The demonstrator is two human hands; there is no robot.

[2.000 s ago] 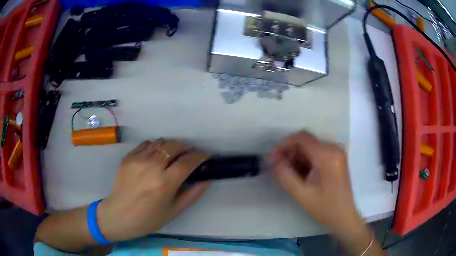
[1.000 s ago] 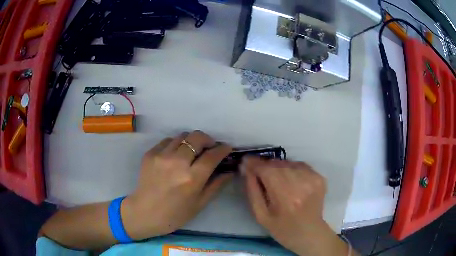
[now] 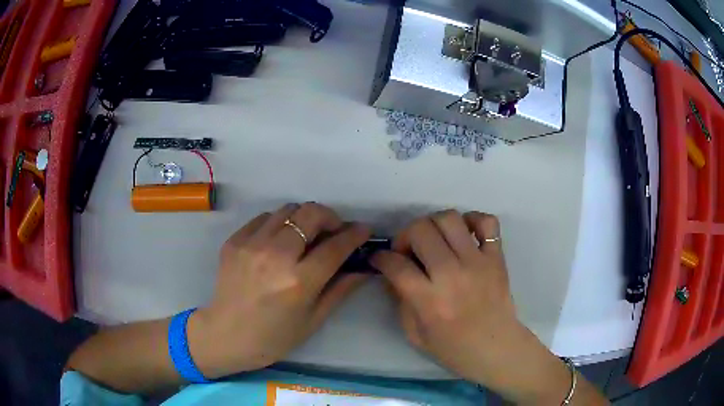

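A black plastic housing (image 3: 369,255) lies low over the mat in front of me, mostly hidden by my fingers. My left hand (image 3: 278,277) grips its left part between thumb and fingers. My right hand (image 3: 452,277) holds its right part, with thumb and fingertips close to the left ones. What is inside the housing cannot be made out. An orange battery (image 3: 173,197) lies on the mat at the left. Red and dark wires join it to a narrow green circuit board (image 3: 173,143), with a silver disc (image 3: 170,173) between them.
Black housings (image 3: 214,32) are piled at the back left. A silver screw feeder (image 3: 476,71) stands at the back, with small clear-grey bits (image 3: 437,136) before it. A black electric screwdriver (image 3: 635,198) lies at the right. Red trays stand left (image 3: 59,166) and right (image 3: 671,198).
My right hand has moved in from the right and now covers the housing's right end. My left hand keeps its hold. The whole view has shifted, so bench things appear moved.
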